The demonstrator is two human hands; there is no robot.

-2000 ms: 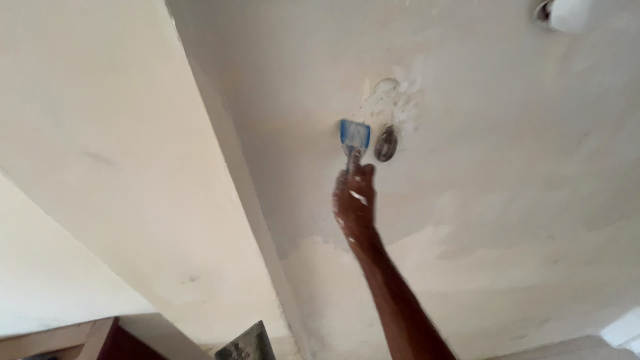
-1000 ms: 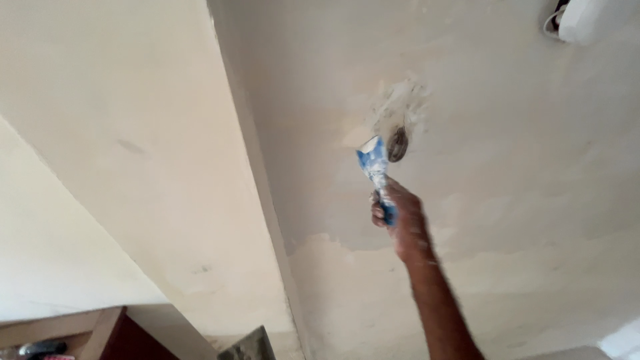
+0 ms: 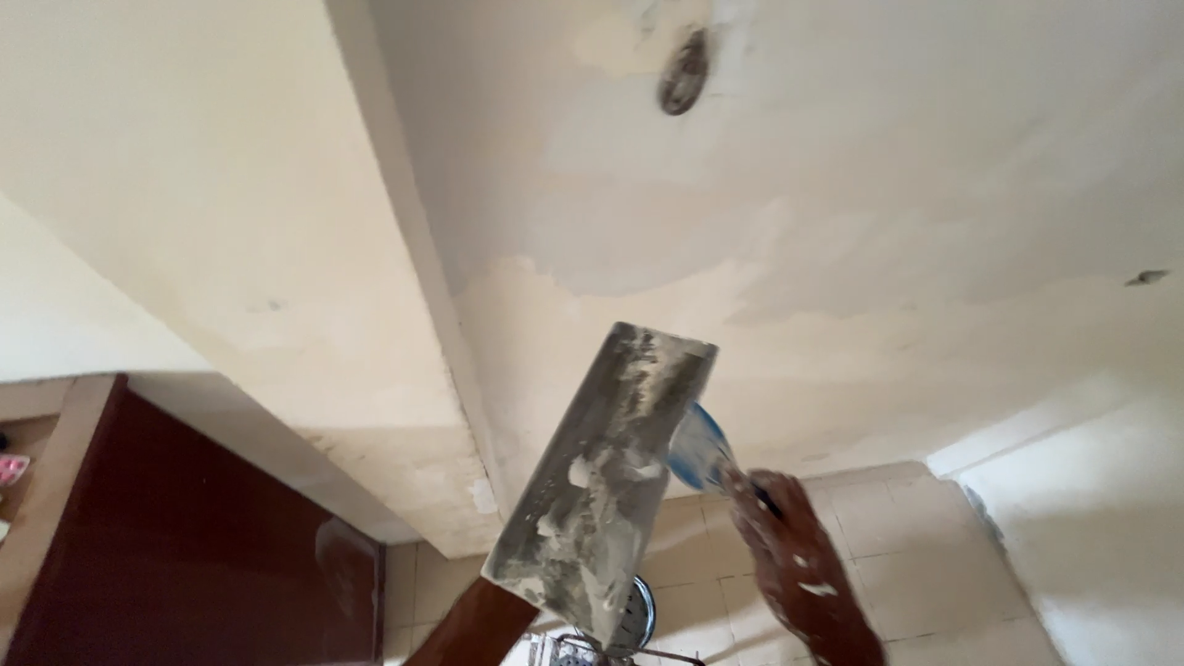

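Observation:
My right hand [image 3: 786, 546], spotted with white filler, is closed around the handle of a blue putty knife [image 3: 700, 449]. The knife's blade edge meets the right long side of a rectangular metal plastering trowel [image 3: 610, 472], whose face carries smears and lumps of pale putty. My left forearm [image 3: 481, 620] comes up beneath the trowel's lower end; the hand itself is hidden behind the plate. Above them is the ceiling [image 3: 610, 194], with grey patches of filler over cream paint and a dark oval electrical opening [image 3: 684, 74].
A ceiling beam [image 3: 277, 240] runs down the left side. Below it stands a dark red cabinet [image 3: 203, 536]. Wall tiles [image 3: 888, 555] and a round metal-rimmed object [image 3: 638, 615] are low in view. A small hole [image 3: 1147, 277] marks the ceiling at right.
My right hand has come down from beside the dark opening to the trowel, bringing the putty knife with it. The trowel has come fully into view, and the view has tipped downward.

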